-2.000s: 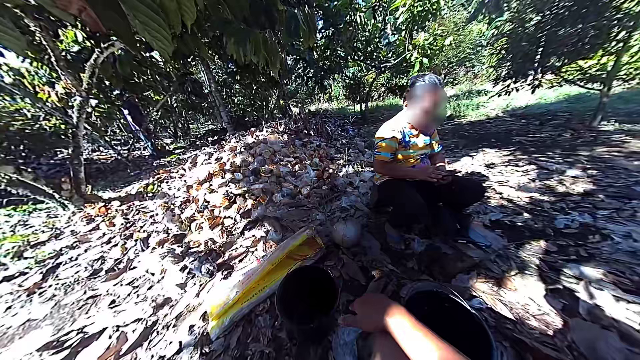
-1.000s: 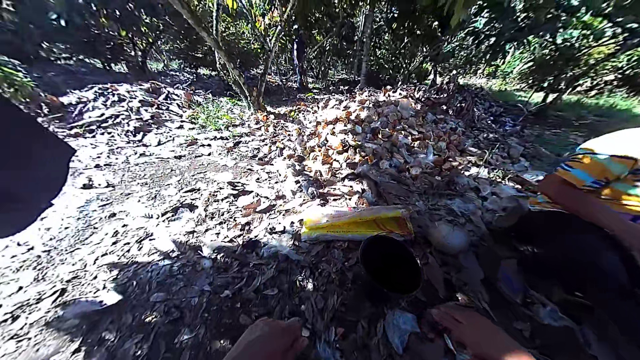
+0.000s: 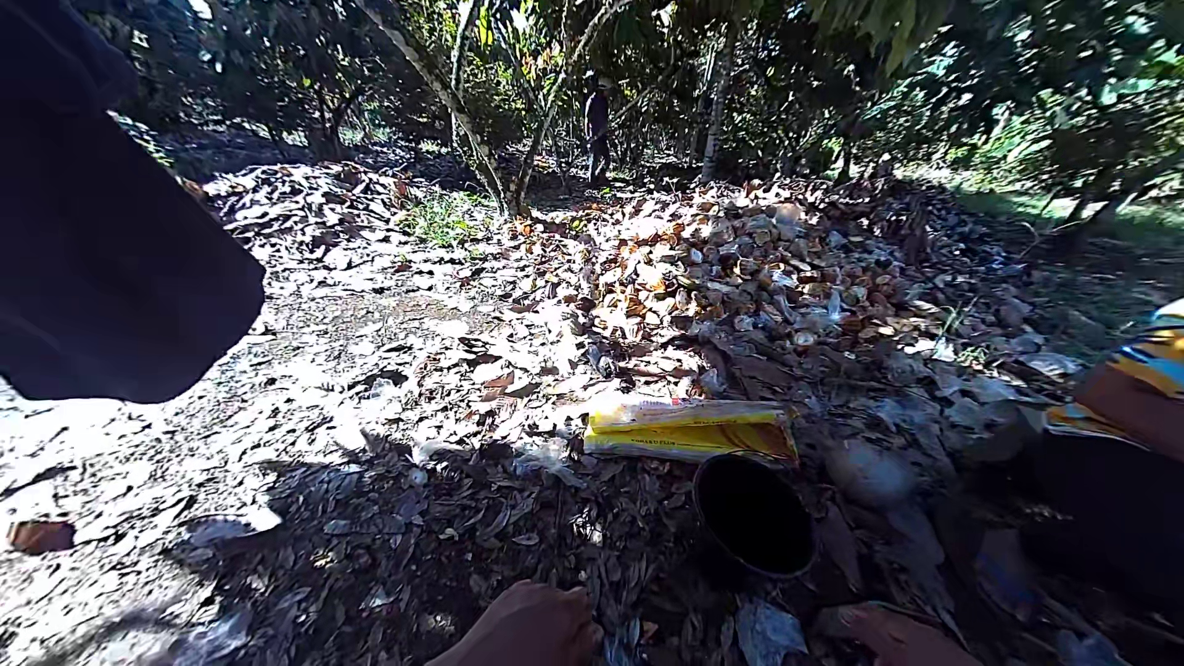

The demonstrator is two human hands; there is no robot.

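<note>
My left hand (image 3: 532, 627) is low in the view, left of a black bucket (image 3: 756, 515), with its fingers curled; whether it holds anything is hidden. My right hand (image 3: 893, 634) is at the bottom edge, below and right of the bucket, dim and blurred, so its grip is unclear. The bucket stands on leaf litter with a dark inside. Just behind it lies a yellow and white plastic sack (image 3: 689, 431), flat on the ground. A pale round object (image 3: 868, 472), blurred, sits right of the bucket.
A heap of opened pods (image 3: 731, 259) rises behind the sack. A person's patterned sleeve (image 3: 1152, 365) and dark legs are close on the right. Dark cloth (image 3: 120, 231) fills the upper left. Another person (image 3: 597, 129) stands among trees at the back, near a forked trunk (image 3: 481, 157).
The view has swung left, so the seated person is now mostly out at the right edge. My left hand has come into view since the earliest frame.
</note>
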